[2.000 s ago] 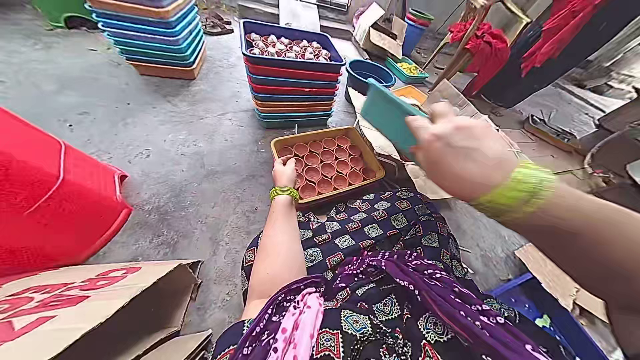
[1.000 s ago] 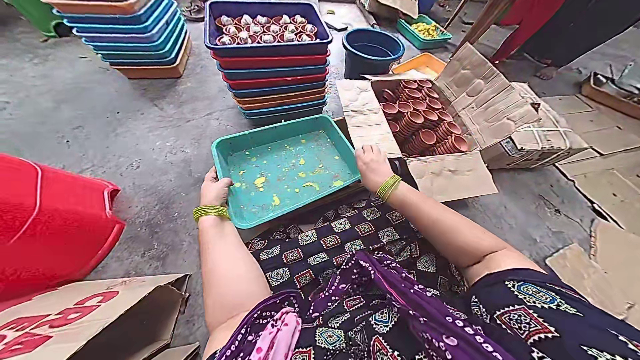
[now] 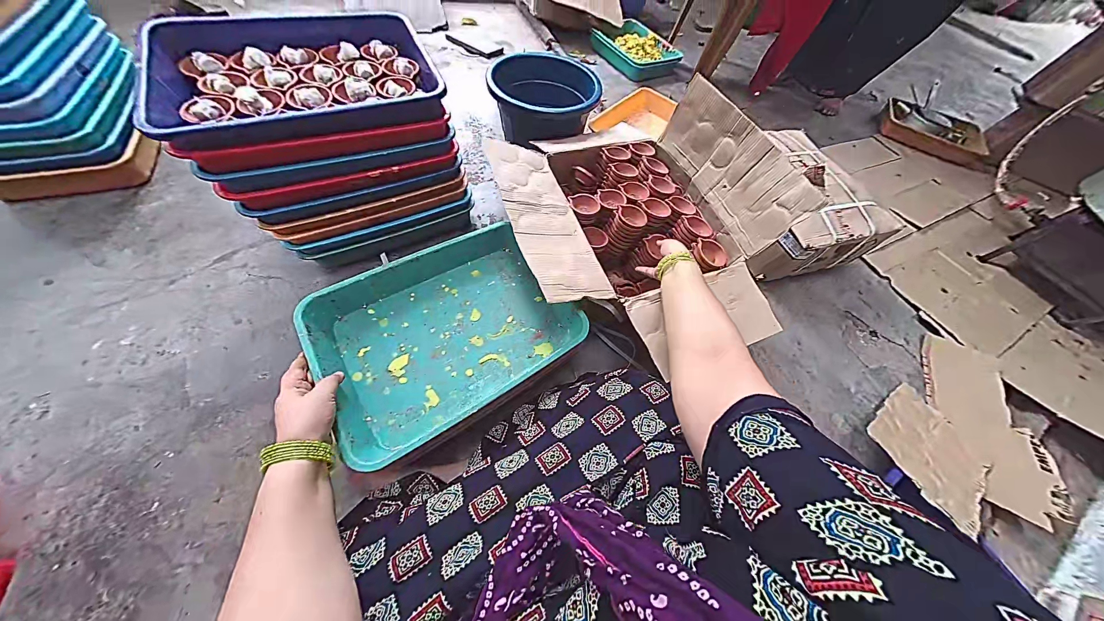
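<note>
My left hand [image 3: 308, 398] grips the left rim of a teal plastic tray [image 3: 448, 336], thumb over the edge. Yellow and a few reddish specks dot the tray's bottom, and it holds no cups. My right hand [image 3: 668, 257] reaches into an open cardboard box [image 3: 552, 237] on the right, at a stack of small terracotta cups [image 3: 632, 216]. Its fingers are partly hidden among the cups, so whether they have closed on one cannot be told. Many such cups stand nested in stacks in the box.
Behind the tray rises a stack of trays, topped by a navy tray [image 3: 293, 129] of filled clay cups [image 3: 308, 95]. A blue tub [image 3: 543, 90], an orange tray [image 3: 634, 110], a tied cardboard box [image 3: 828, 216] and flattened cardboard [image 3: 966, 285] lie beyond. More stacked trays [image 3: 65, 103] stand left.
The teal tray, raised in my right hand two seconds ago, came down in front of me, where a tray of clay cups stood. My right hand has since left its rim and gone into the box.
</note>
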